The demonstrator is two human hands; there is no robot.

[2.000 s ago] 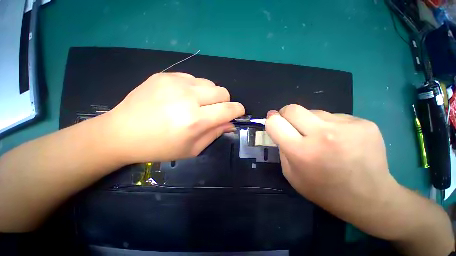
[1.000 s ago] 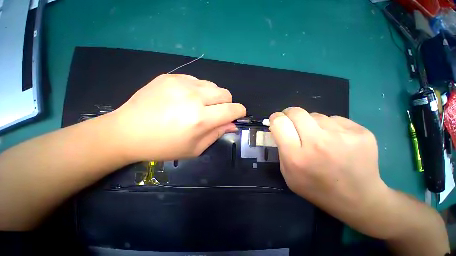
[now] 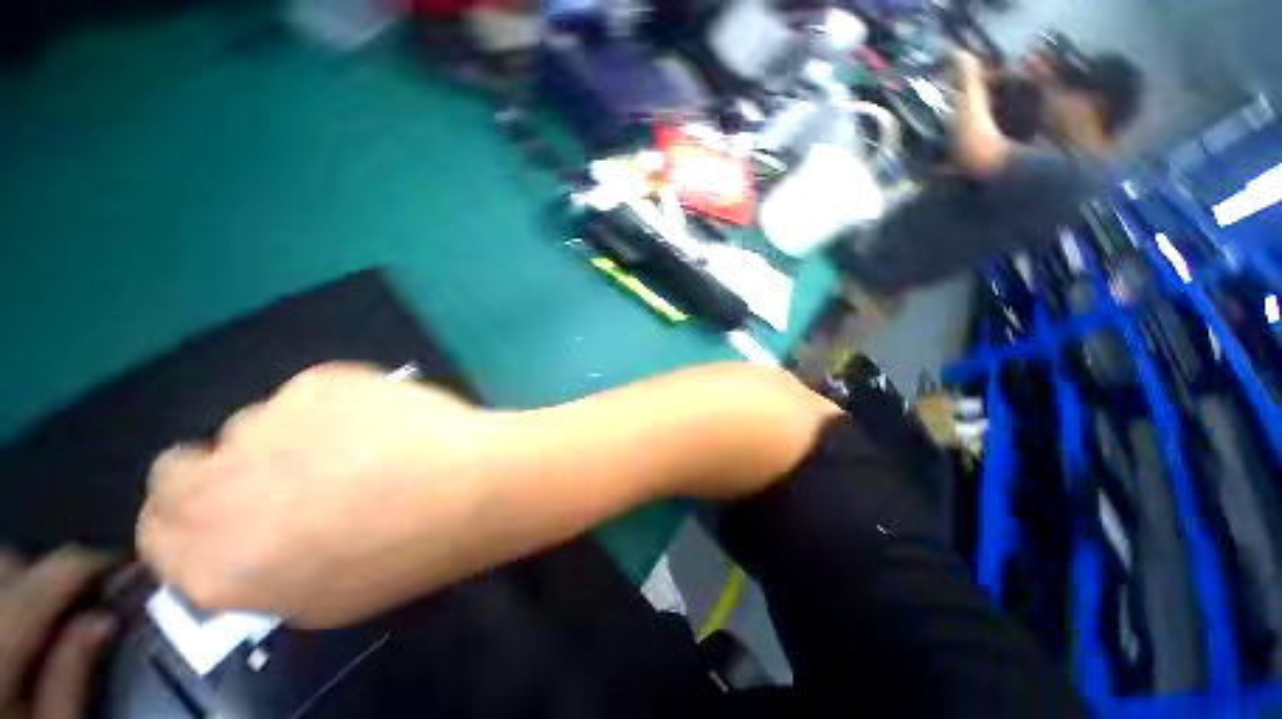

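Observation:
The view is blurred. My right hand [image 3: 316,492] is closed, fingers curled down, over the upper edge of the black display lid [image 3: 331,681]. A slim white tool [image 3: 405,374] sticks out behind this hand; its working tip is hidden. My left hand [image 3: 49,632] is cut off by the left edge of the view, with blurred fingertips at the lid's edge; what it grips cannot be told. A silver-white foil patch [image 3: 211,632] shows on the lid just below my right hand. The lid lies on the black work pad [image 3: 338,316].
A thick black cylindrical tool [image 3: 668,267] and a yellow-green screwdriver [image 3: 640,291] lie on the green mat [image 3: 281,169]. Beyond are a red pouch [image 3: 707,176], a white tub [image 3: 818,197] and clutter. A person [image 3: 1047,127] is at upper right, above blue racks [image 3: 998,492].
The view has swung right and blurred. My hands and the lid now sit at lower left, my left hand mostly out of view. The person and blue racks have come into view.

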